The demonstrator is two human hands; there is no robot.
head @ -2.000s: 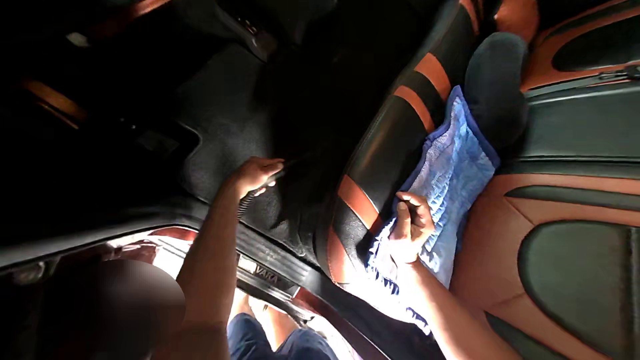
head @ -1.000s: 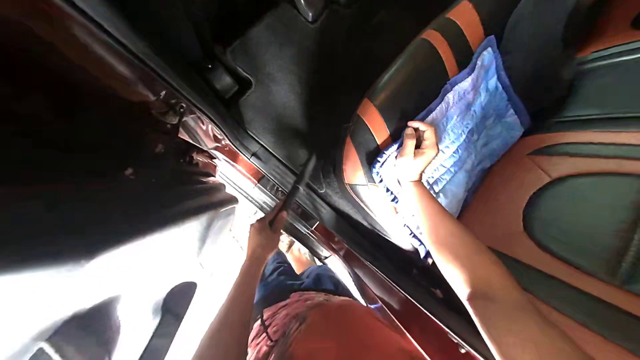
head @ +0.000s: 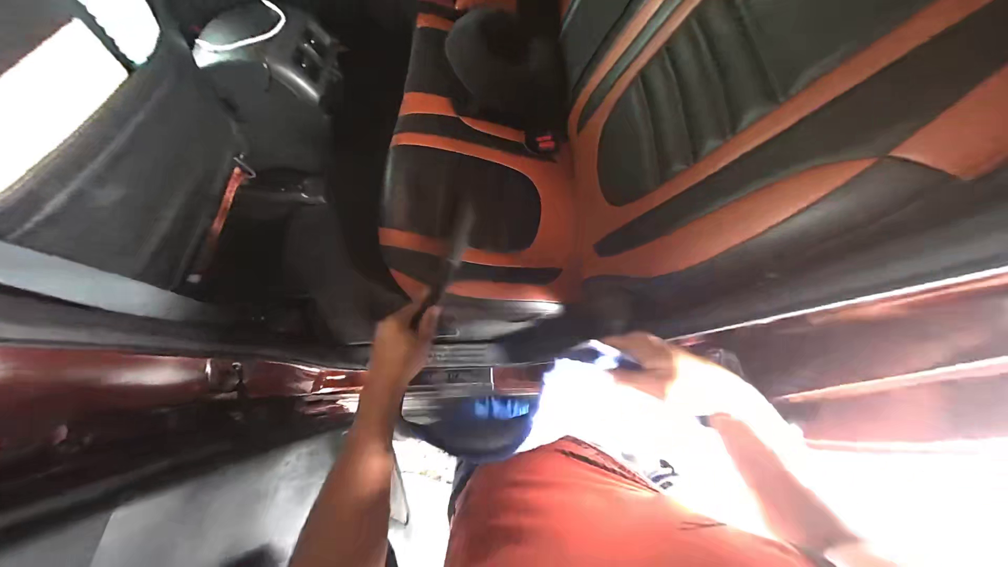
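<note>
My left hand (head: 405,335) is closed around a dark, thin stick-like tool (head: 453,260), blurred at its far end, which points over the car's rear seat cushion (head: 465,197). On the right, my right hand (head: 650,362) grips a blue cloth (head: 504,407) with a dark border, at the door sill; strong glare washes out much of it. The cloth hangs in front of my red shirt. Both hands are near the sill plate (head: 457,376), the left one just above it. How the right fingers close on the cloth is blurred.
Black and orange seat backrests (head: 709,102) rise at the upper right. A red seat belt buckle (head: 545,142) lies between cushion and backrest. An orange strap (head: 226,201) is at the left. The open door's grey panel (head: 228,496) stands at the lower left.
The cloth was spread on the seat; it is now off the seat in my right hand, close to my body. My left hand has moved up toward the seat with the tool. The view has turned strongly.
</note>
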